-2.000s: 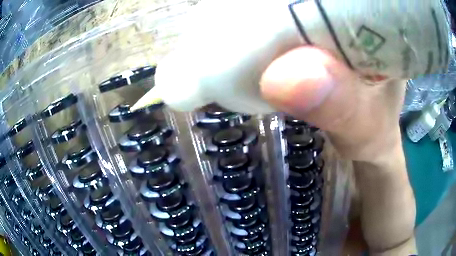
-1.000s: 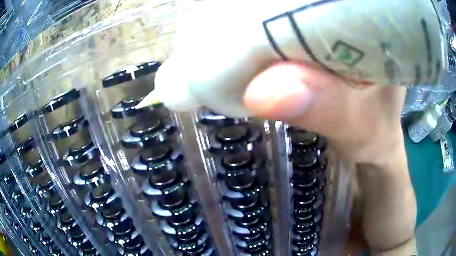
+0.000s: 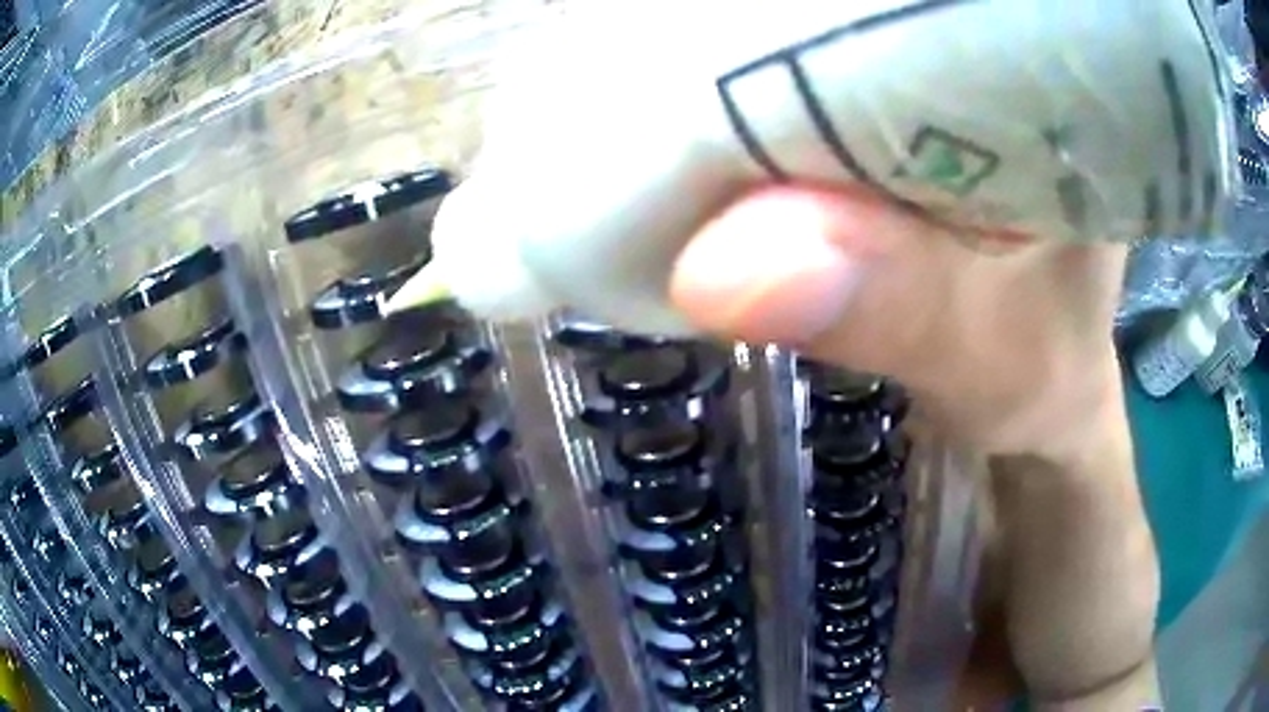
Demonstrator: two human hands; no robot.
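Note:
My right hand [image 3: 960,334], bare, comes in from the right and is shut on a white glue bottle [image 3: 891,125]. The bottle lies almost level, thumb along its lower side, with a black-lined box and small green diamond on its label. Its pale yellow nozzle [image 3: 422,295] points left and down at the second ring of one row; whether it touches cannot be told. Shiny black rings [image 3: 484,543] stand in close rows in a clear ribbed tray [image 3: 554,480]. The bottle hides the far ends of some rows. My left hand is not in view.
A speckled tan board [image 3: 181,104] shows at the far side. Crumpled-looking clear plastic [image 3: 63,49] is at the upper left. At the right, a small white bottle [image 3: 1183,345] and a printed strip [image 3: 1241,431] are on the green bench [image 3: 1183,487].
Since two seconds ago, the bottle and thumb have shifted slightly left and down in the picture, and the tray a little to the right. The nozzle stays by the same ring.

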